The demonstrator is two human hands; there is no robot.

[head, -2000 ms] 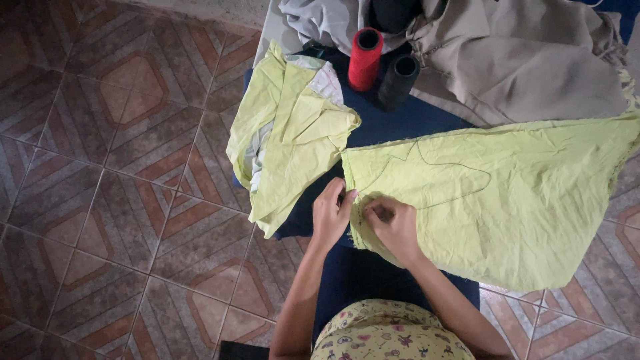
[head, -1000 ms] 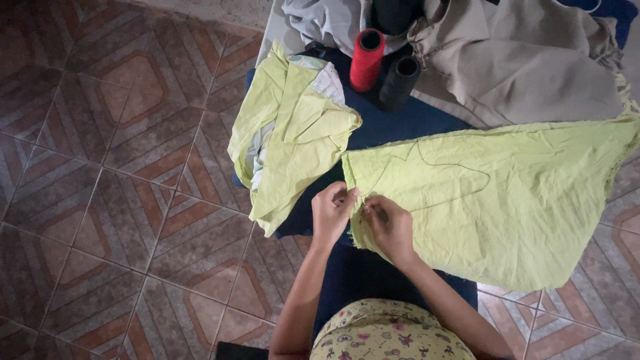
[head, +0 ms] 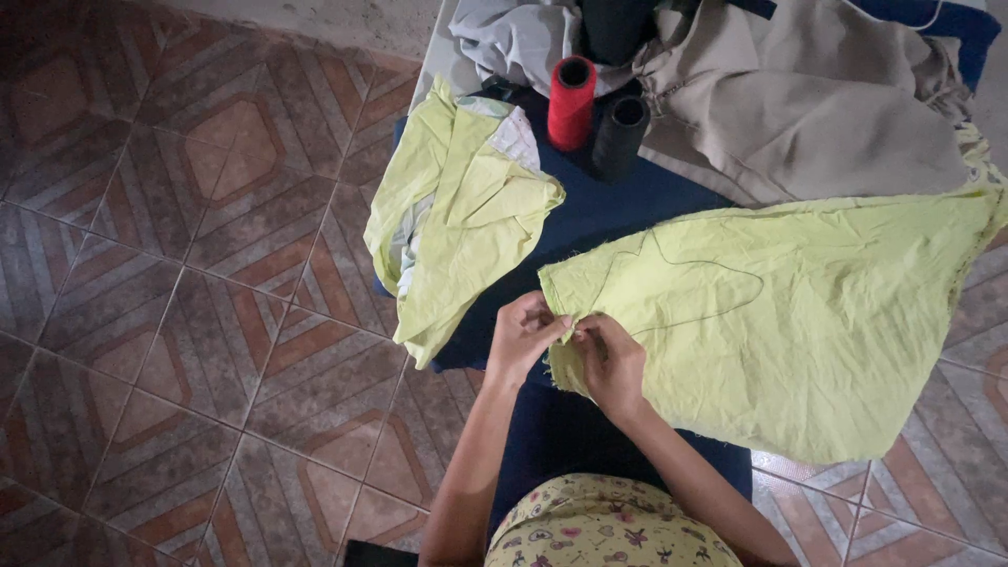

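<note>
A wide piece of lime-green fabric (head: 803, 354) spreads from my hands to the right edge of the view. My left hand (head: 526, 335) pinches its left hem from the left side. Close beside it, the fingertips of my right hand (head: 610, 358) are closed at the same hem; a needle between them cannot be made out. A dark thread (head: 709, 264) lies in a loose loop across the green fabric. Left of my hands rests a second, folded lime-green fabric piece (head: 480, 236), with white patterned cloth showing inside it.
A red thread spool (head: 570, 110) and a black thread spool (head: 620, 142) stand on dark blue cloth (head: 669, 193). Behind them lie a beige garment (head: 819, 110) and a light grey cloth (head: 516, 39) on a white table (head: 431, 59). Patterned floor tiles (head: 197, 315) extend at left.
My right hand has moved in against my left hand at the hem; two seconds ago it was slightly lower and apart from it. The fabrics and spools have stayed put.
</note>
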